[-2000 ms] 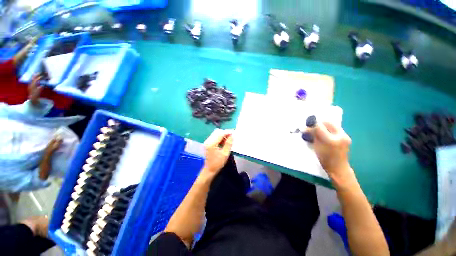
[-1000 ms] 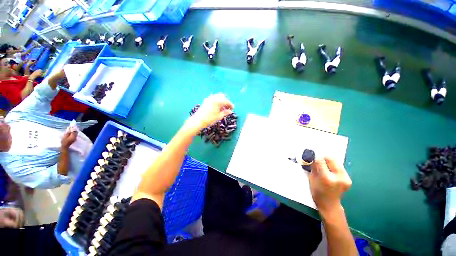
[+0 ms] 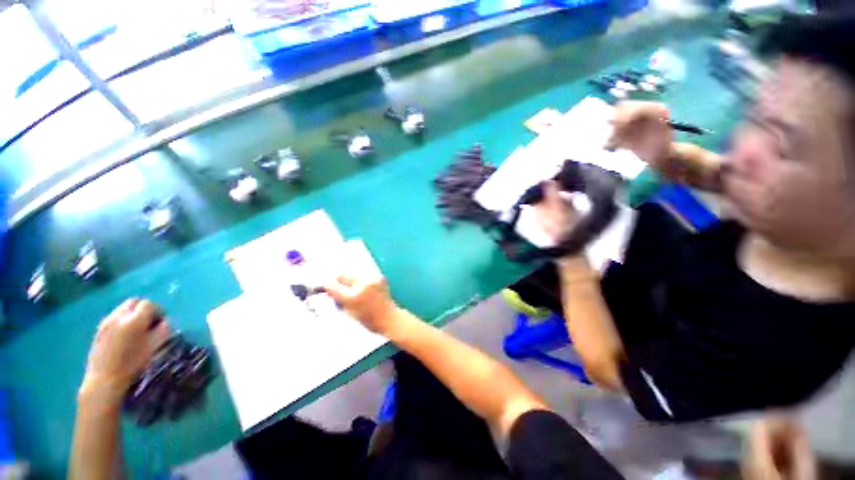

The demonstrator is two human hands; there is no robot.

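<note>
My left hand [image 3: 127, 342] is at the far left, its fingers at the near-left heap of small black parts [image 3: 175, 382]; blur hides whether it grips one. My right hand [image 3: 361, 302] is over the white sheet [image 3: 281, 361], its fingertips closed on a black main part [image 3: 300, 292] that points left. A purple disc [image 3: 294, 257] lies on the tan card [image 3: 267, 246] behind the sheet.
Black-and-pale units [image 3: 242, 186] lie spaced along the belt behind. To the right are another black heap [image 3: 464, 186] and a seated person [image 3: 750, 309] in black, holding a pen over papers. Blue trays [image 3: 309, 39] stand at the back.
The view has swung right, bringing the neighbouring person into sight and the left crates out. My left hand stays at the near-left heap; my right hand stays over the sheet with the black part.
</note>
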